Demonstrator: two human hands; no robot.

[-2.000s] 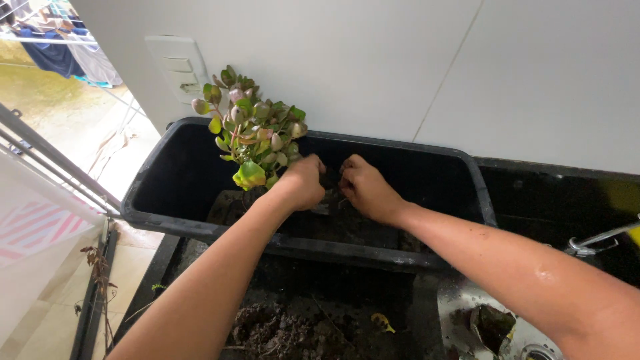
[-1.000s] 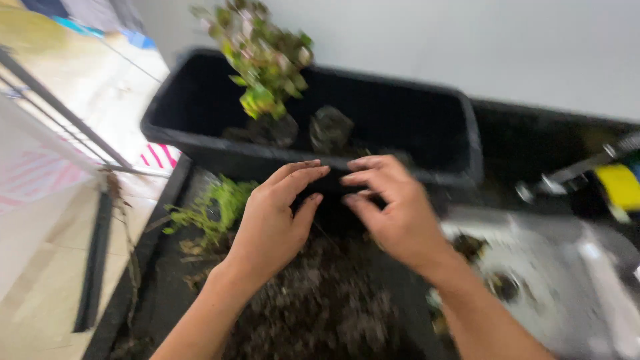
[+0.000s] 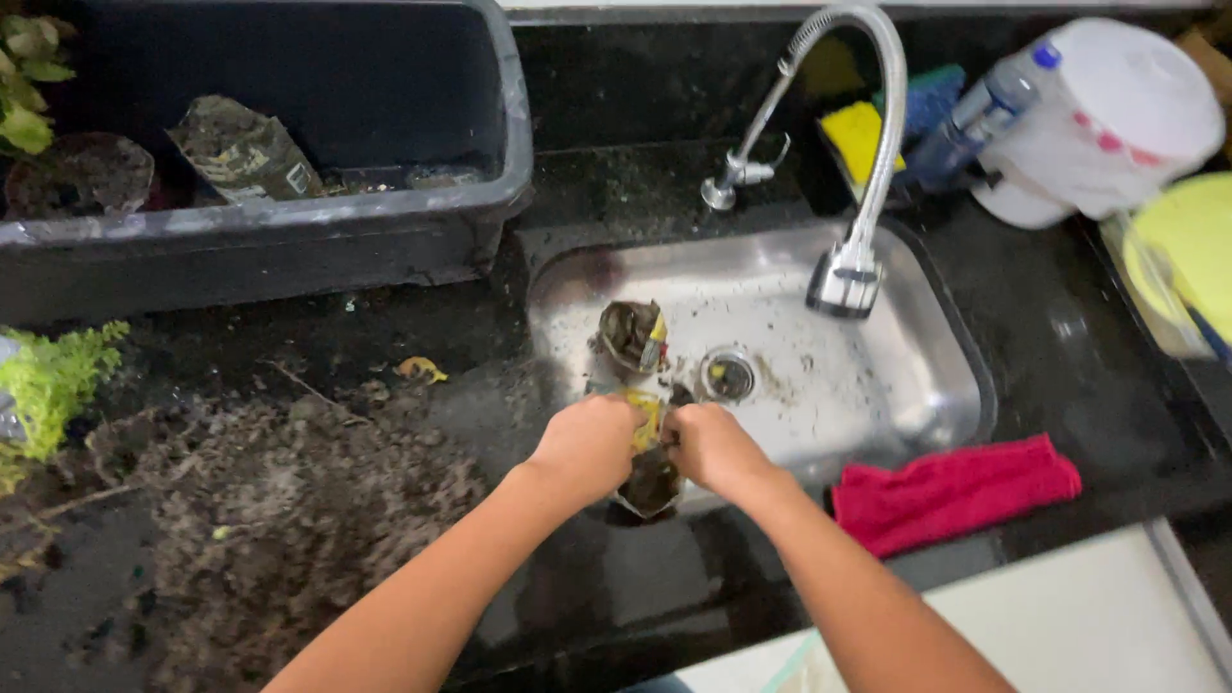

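Over the near left part of the steel sink (image 3: 770, 433), my left hand (image 3: 592, 438) grips the yellow edge of a small soil-stained bag (image 3: 650, 486). My right hand (image 3: 712, 443) pinches its other side, fingers partly hidden. Behind them in the sink stands a second soiled bag (image 3: 628, 332) with its mouth open, left of the drain (image 3: 728, 375). Inside the black plastic planter (image 3: 510, 125), at the upper left, are a soil-filled bag (image 3: 241, 149) and a round pot of soil (image 3: 82, 173) below a leafy plant (image 3: 27, 87).
Loose soil (image 3: 289, 500) covers the black counter at left, beside a feathery green plant (image 3: 63, 385). A flexible faucet (image 3: 890, 115) hangs over the sink. Rightward are a red cloth (image 3: 953, 491), a yellow sponge (image 3: 859, 144), a plastic bottle (image 3: 991, 106) and a white bucket (image 3: 1126, 106).
The view has swung right to the sink. My hands, in the planter two seconds ago and apart in front of it one second ago, now hold a small bag over the sink.
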